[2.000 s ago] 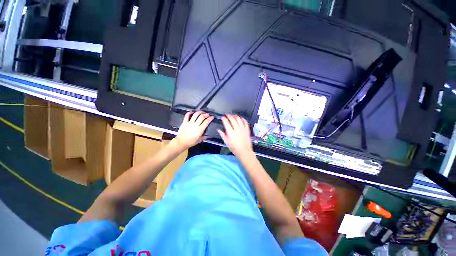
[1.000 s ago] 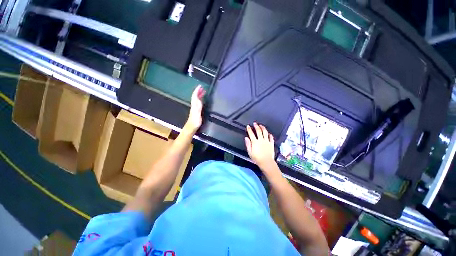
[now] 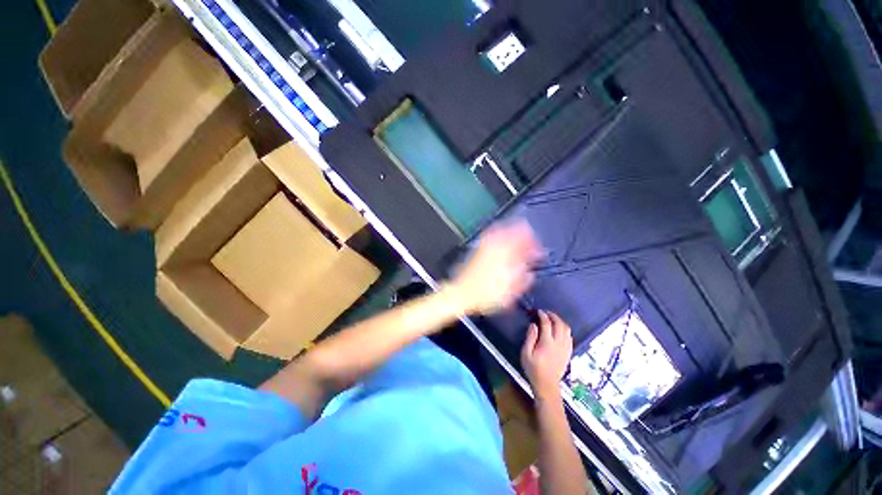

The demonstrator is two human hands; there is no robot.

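The black TV back panel (image 3: 619, 213) lies on the black carrier board (image 3: 401, 208). My left hand (image 3: 503, 266) is blurred, over the panel's near edge towards its left corner; its fingertips are not clear. My right hand (image 3: 548, 348) rests on the near edge, left of the bright metal recess (image 3: 633, 372), with fingers bent downward. Whether either hand holds anything small cannot be seen. A green circuit board (image 3: 586, 398) sits at the recess's lower edge. A black cover strip (image 3: 716, 396) lies across the panel beyond the recess.
Open cardboard cartons (image 3: 280, 261) stand on the green floor at left, beside the metal conveyor rail (image 3: 280, 82). Another carton (image 3: 44, 416) is at the lower left. A piece of red plastic (image 3: 525, 480) shows at the bottom edge.
The view has turned, so the panel now runs diagonally. My left hand has moved from the panel's left corner rightward over its near edge, closer to my right hand.
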